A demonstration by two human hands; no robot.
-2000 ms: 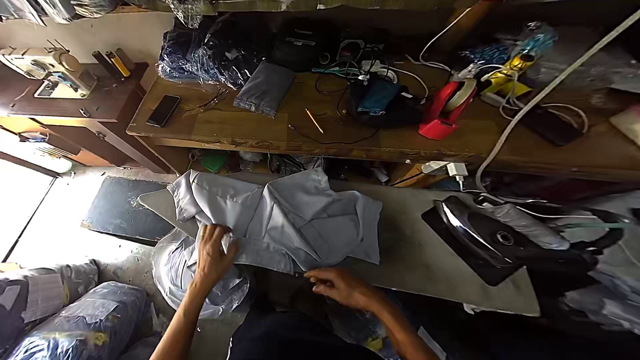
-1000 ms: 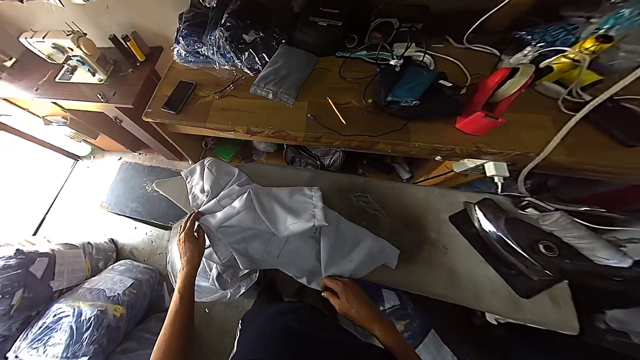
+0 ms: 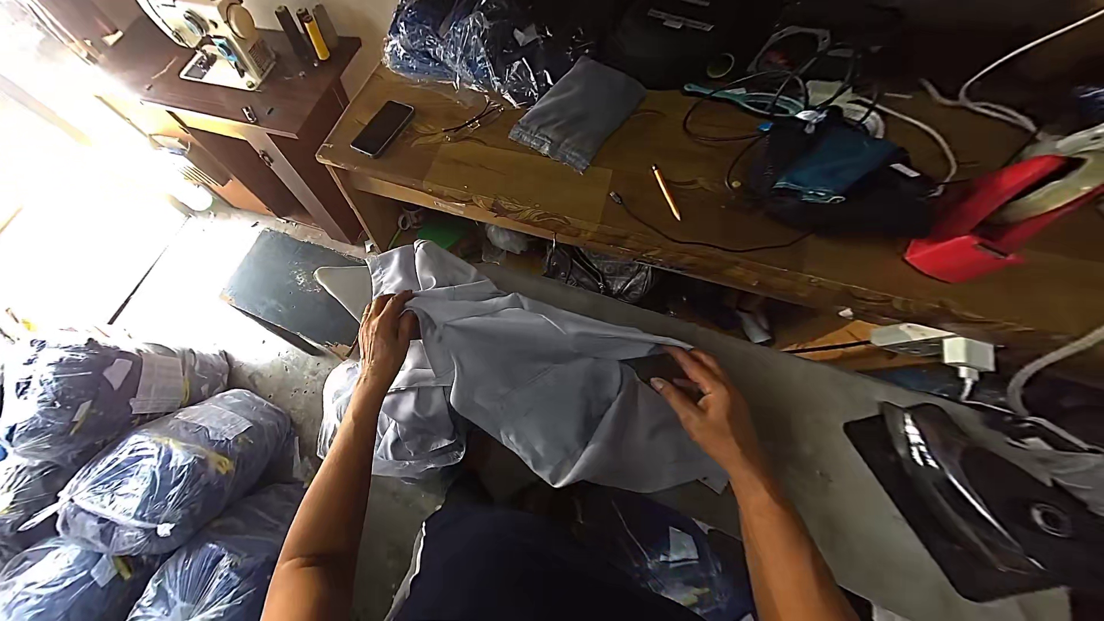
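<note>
A light grey garment lies across the narrow ironing board, its near side hanging over the board's front edge. At the garment's left part, my left hand grips the cloth with curled fingers. My right hand pinches the garment's far right edge between thumb and fingers. More pale grey cloth in clear plastic hangs or lies below my left forearm. An electric iron rests on a dark pad at the board's right end, away from my right hand.
Beyond the board, a wooden table holds a phone, a folded grey cloth, a pencil, cables and a red tape dispenser. Plastic-wrapped bundles lie at the left. A sewing machine stands behind.
My right hand has moved from the garment's near edge to its far right edge. The garment has shifted and its folds differ. The view has moved closer.
</note>
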